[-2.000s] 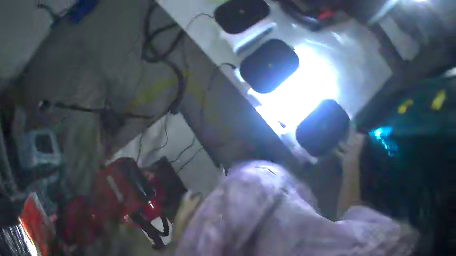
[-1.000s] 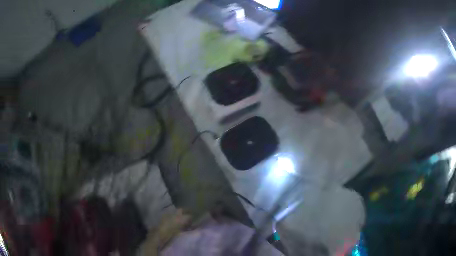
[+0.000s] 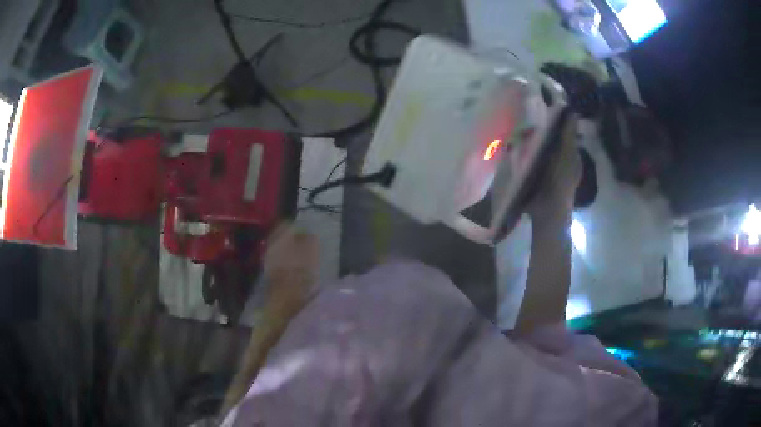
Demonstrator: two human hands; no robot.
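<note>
A white electronic unit (image 3: 434, 117) is held up off the bench, tilted, its white underside facing me and its dark face turned right. A black cable (image 3: 350, 179) is plugged into its lower left side. A red glow shows on the unit. My right hand (image 3: 557, 167) is shut on the unit's right edge; its fingers are partly hidden. My left hand (image 3: 292, 250) is blurred beside the red robot arm (image 3: 250, 175); whether it touches the arm or holds anything is unclear. The arm bears a red-orange fixture plate (image 3: 50, 158) with a white edge.
The white-topped bench (image 3: 622, 250) runs along the right, with a bright screen (image 3: 641, 18) at its top end. A dark green crate (image 3: 692, 354) is at lower right. Black cables (image 3: 380, 42) and yellow tape lie on the floor. A pale stool (image 3: 108, 42) stands at upper left.
My view has swung left, bringing the whole robot arm and fixture plate into sight. My right hand, out of sight one second ago, now holds a unit up off the bench.
</note>
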